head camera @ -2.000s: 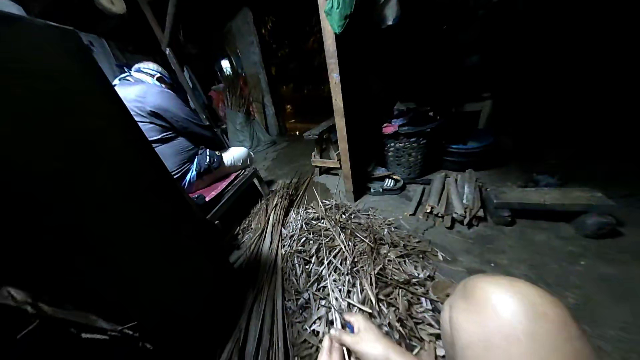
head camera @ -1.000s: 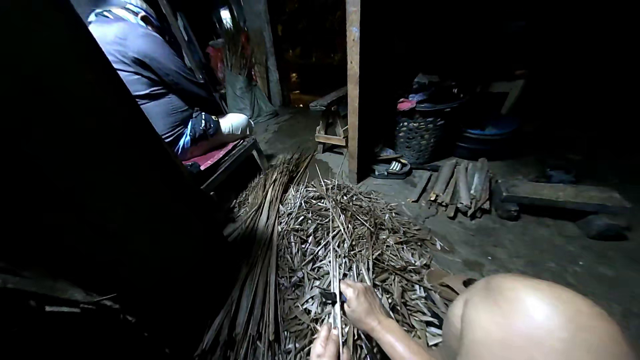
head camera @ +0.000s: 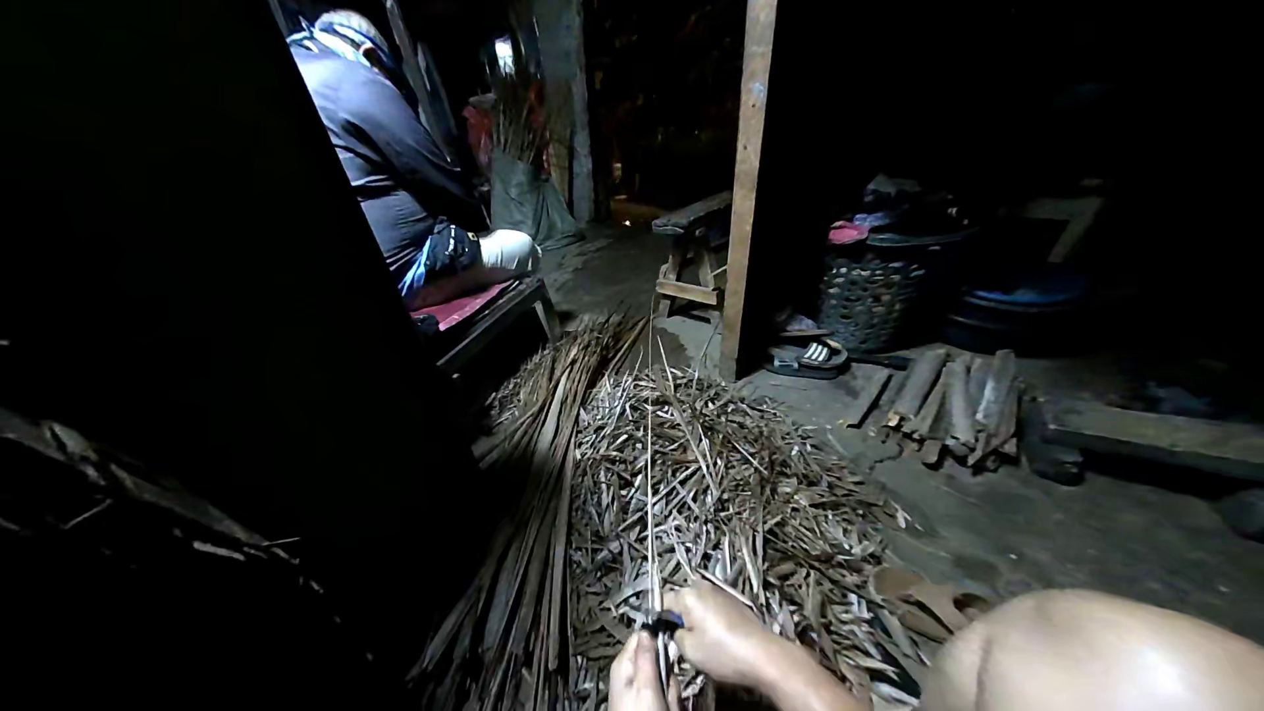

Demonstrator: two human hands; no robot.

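Note:
At the bottom centre my right hand is closed on a small dark tool with a blue part, probably a knife. Just below and left of it, my left hand pinches a thin pale strip, which runs upward from the fingers past the tool. The strip looks like a palm leaf rib. Beneath both hands spreads a heap of dry leaf scraps. Long dry leaf strips lie in a bundle along the heap's left side. The lower part of my left hand is cut off by the frame.
A person sits on a low bench at upper left. A wooden post rises beyond the heap. Right of it are sandals, a woven basket, split firewood and a low wooden plank. My bare knee is at lower right.
Both hands stay close together at the strip. The hand with the tool has come nearer to the left hand than one second ago. The view has shifted a little.

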